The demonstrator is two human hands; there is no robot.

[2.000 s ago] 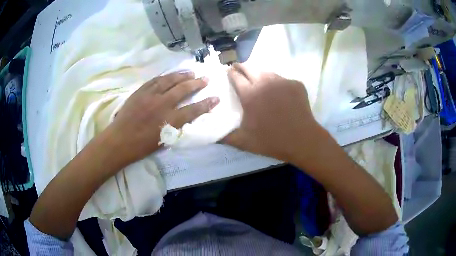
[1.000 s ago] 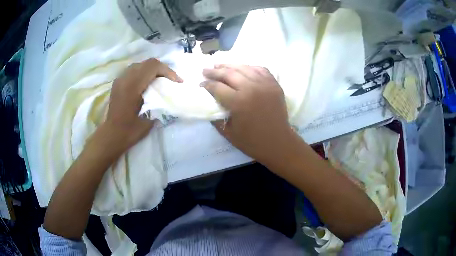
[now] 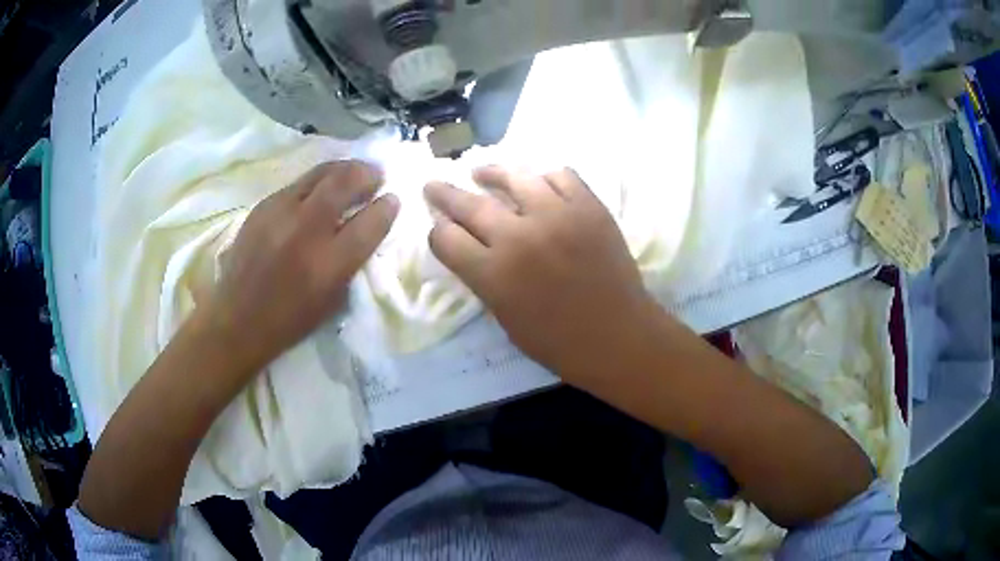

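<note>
Cream-white cloth [image 3: 422,312] covers much of the table and bunches in folds between my hands, overexposed under the lamp. The grey-white sewing machine head [image 3: 296,71] is above it, with the presser foot [image 3: 409,133] just beyond my fingertips and a tan block [image 3: 450,137] to its right. My left hand [image 3: 302,241] lies on the cloth left of the foot, fingers bent. My right hand [image 3: 526,241] lies on it to the right, fingers slightly spread. Both press on the cloth; the needle point and seam are lost in glare.
Dark thread snips [image 3: 828,197] and a beige marked piece [image 3: 894,227] lie right. A printed ruler [image 3: 768,260] runs along the front edge. A cloth bundle [image 3: 817,340] hangs low right beside a pale bin [image 3: 954,351]. A mint-green rimmed basket [image 3: 46,296] is at left.
My hands have come closer together near the foot and rest on the cloth. The cloth between them, earlier folded up and then spread, is now bunched. The view has shifted slightly.
</note>
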